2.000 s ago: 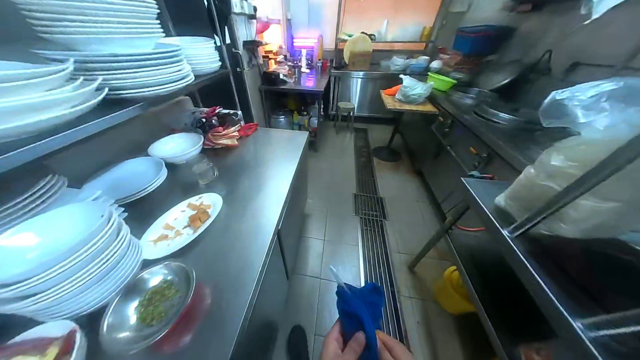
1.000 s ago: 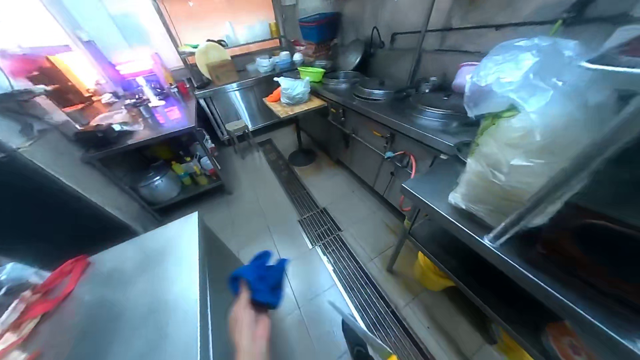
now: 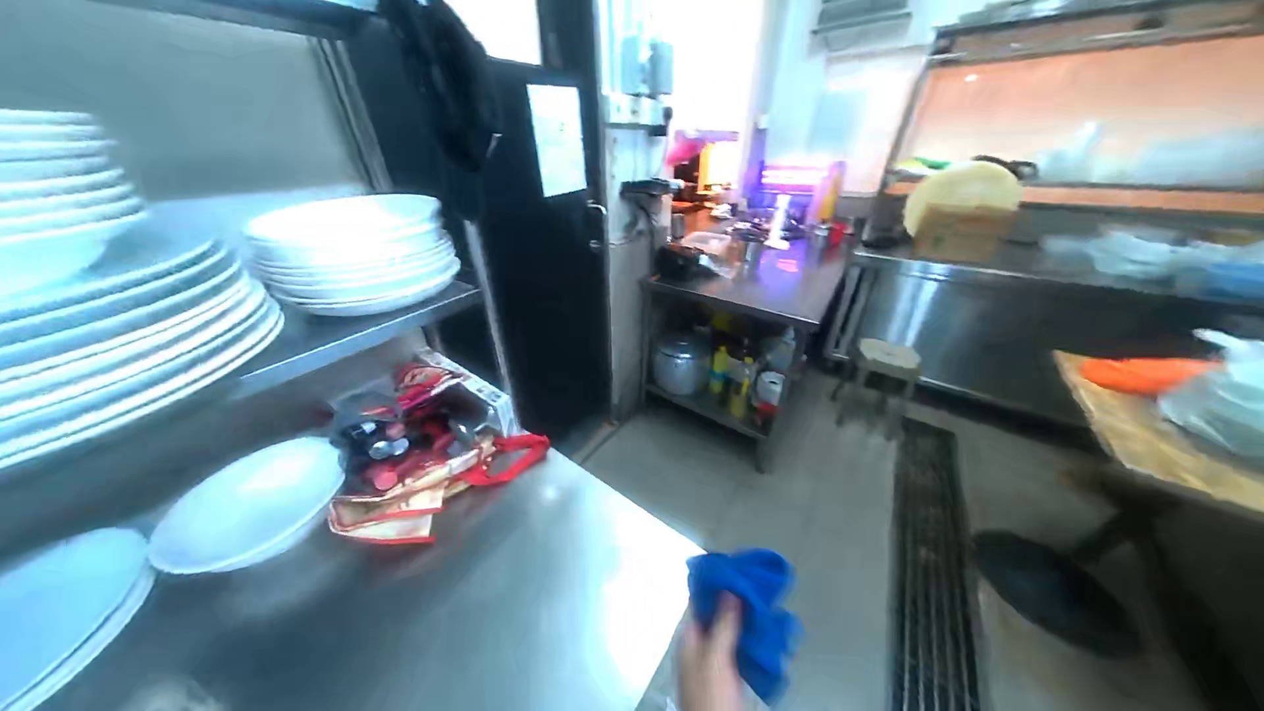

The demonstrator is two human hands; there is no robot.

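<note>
My left hand (image 3: 709, 662) is at the bottom, right of centre, closed on a crumpled blue cloth (image 3: 746, 612) beside the corner of the stainless-steel counter (image 3: 484, 592). The hand and cloth are blurred. My right hand is out of view. White oval dishes (image 3: 252, 504) lie on the counter to the left, near an open bag with red trim (image 3: 395, 504) that holds dark and red items. Stacks of white plates (image 3: 351, 247) stand on the metal shelf (image 3: 365, 336) above.
Beyond the counter are a dark door (image 3: 553, 286) and a steel table (image 3: 760, 291) with a pot (image 3: 681, 365) and bottles below. A stool (image 3: 889, 357) stands near a floor drain grate (image 3: 926, 563). At right, a wooden-topped table (image 3: 1136, 434) bears an orange item and a plastic bag.
Two seconds ago both hands were on the blue cloth; now only my left hand shows on it. A blade-like object seen one second ago is out of view. The view has swung left.
</note>
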